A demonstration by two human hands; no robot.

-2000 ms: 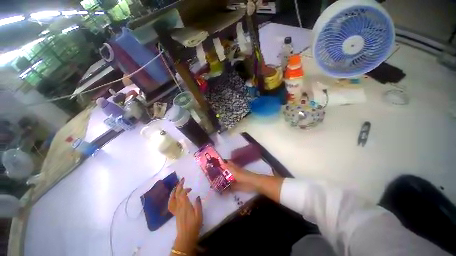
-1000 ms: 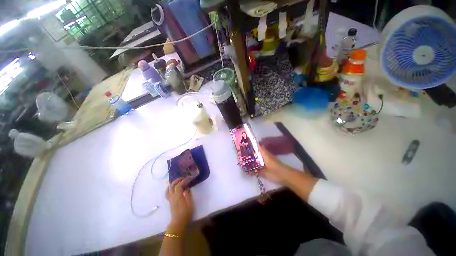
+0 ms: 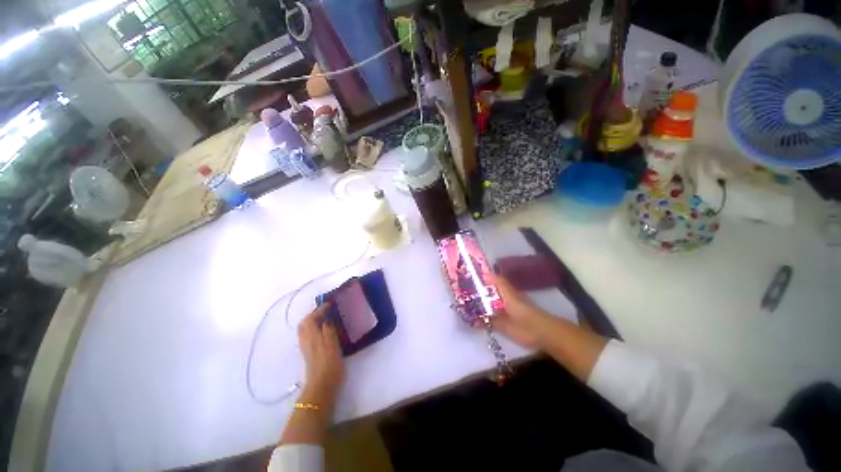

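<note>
My right hand point(image 3: 522, 319) holds a smartphone point(image 3: 469, 278) from its right side. The phone's screen is lit pink and red, and a beaded strap point(image 3: 498, 351) hangs from its lower end. My left hand point(image 3: 320, 344) has its fingers at the left edge of a flat pinkish item point(image 3: 356, 312), which may be a second phone or a card; it appears to grip it. The item lies over a dark blue fabric piece point(image 3: 383, 318) on the white tabletop point(image 3: 184, 359). The thumb and fingertips are partly hidden.
A white cable point(image 3: 251, 358) loops left of the blue piece. A maroon item point(image 3: 529, 272) lies right of the phone. An insulated bottle point(image 3: 431, 198) and cream bottle point(image 3: 381, 223) stand behind. To the right are a beaded bowl point(image 3: 676, 219), blue bowl point(image 3: 592, 187), fan point(image 3: 800, 106) and snips point(image 3: 777, 288).
My left hand has come down from above the blue piece to the flat item's left edge. The item now shows a paler surface. The phone stays in my right hand; the camera view has shifted.
</note>
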